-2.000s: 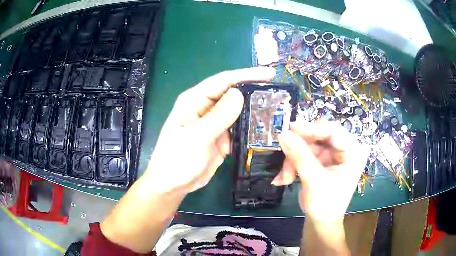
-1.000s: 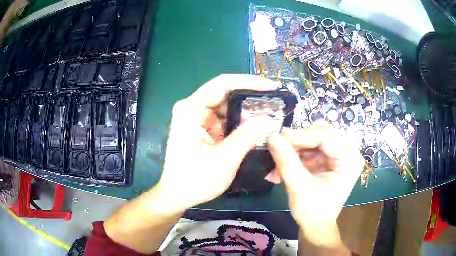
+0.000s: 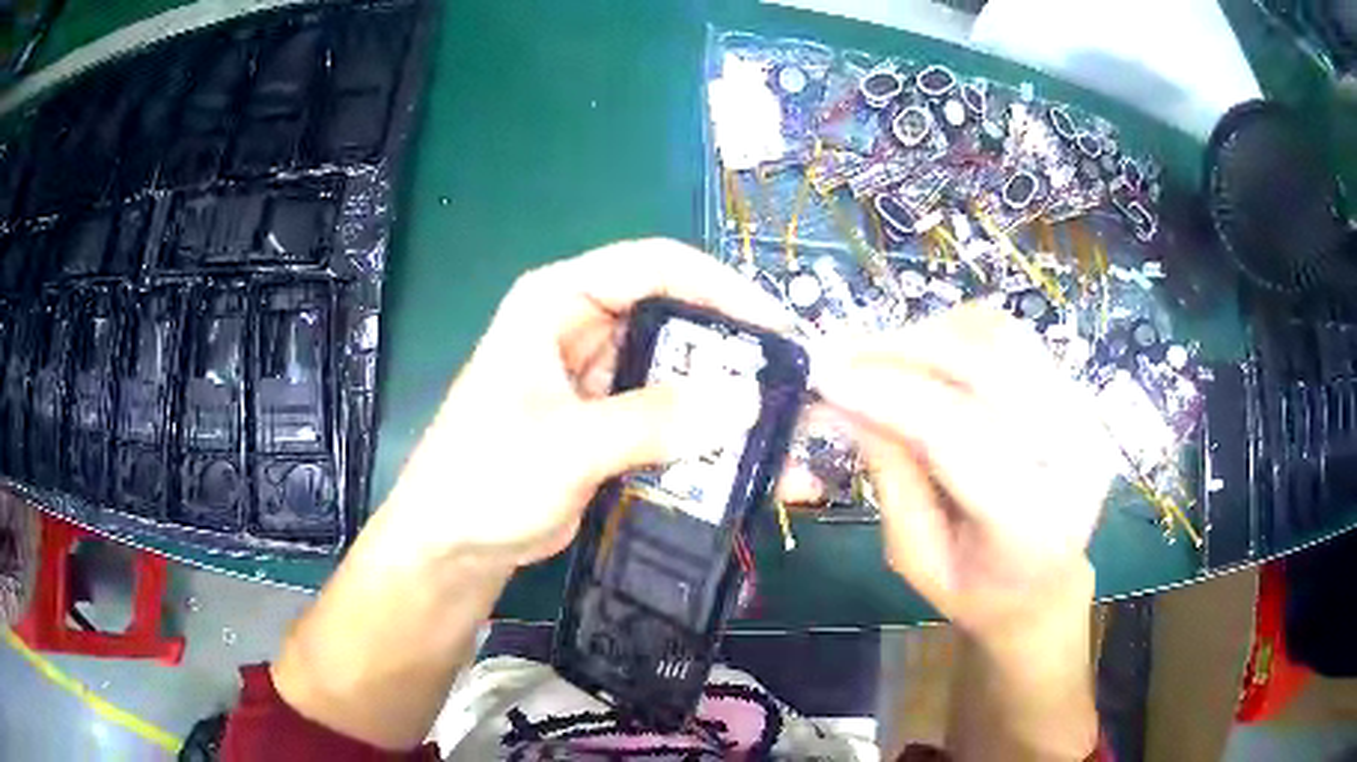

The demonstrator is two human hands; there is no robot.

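Note:
A black phone housing [image 3: 655, 573] is tilted, its top leaning to the right, over the bench's near edge. My left hand [image 3: 521, 402] grips its left side, with the thumb on the silver-white circuit board [image 3: 700, 357] in its upper half. An orange flex cable [image 3: 613, 529] runs down from the board into the dark lower half. My right hand [image 3: 967, 447] is at the housing's upper right edge, thumb and fingertips close together; whether they pinch something is too bright to tell. A thin red wire [image 3: 746, 554] shows beside the housing's right edge.
A black blister tray [image 3: 357, 298] with housings lies at left. A heap of loose board assemblies [image 3: 1042, 179] on clear plastic lies beyond my right hand. A round black ribbed disc [image 3: 1272, 194] and another black tray [image 3: 1310, 432] are at far right. A red stool [image 3: 112, 596] stands below left.
The housing has tilted, its lower end swinging left and nearer me, and its lower half shows again. My left thumb remains on the board. My right hand has moved slightly up and stays by the edge.

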